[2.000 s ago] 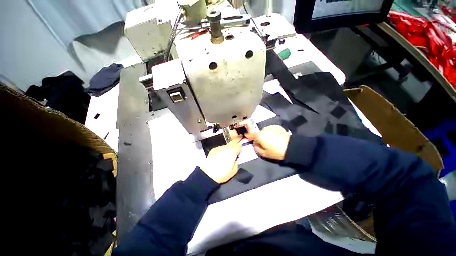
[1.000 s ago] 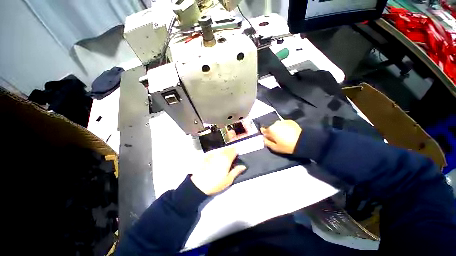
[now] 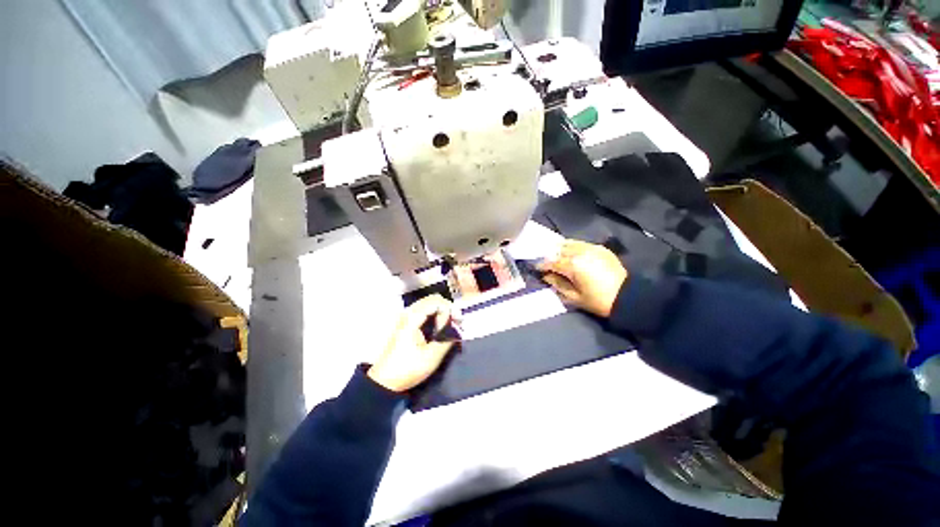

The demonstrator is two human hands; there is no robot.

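The pattern clamp [image 3: 501,276], a small frame with a pinkish look, sits under the cream sewing head [image 3: 469,170], with a black square patch [image 3: 484,277] inside it. My left hand [image 3: 414,345] is left of and below the clamp and pinches a small dark piece between thumb and fingers. My right hand [image 3: 583,276] is right of the clamp, fingers closed on the edge of dark fabric that runs to the clamp. Another dark fabric strip [image 3: 536,348] lies across the white sheet [image 3: 515,422] in front of the clamp.
Dark fabric pieces and small squares [image 3: 649,206] lie right of the head. A dark-filled cardboard box [image 3: 229,299] stands at left, another open box [image 3: 814,247] at right. A screen [image 3: 711,26] is at the upper right, red goods [image 3: 876,77] beyond it.
My left hand came away from the clamp to the lower left and now pinches a small dark piece. My right hand moved outward to the right. The loose square on the front strip is gone.
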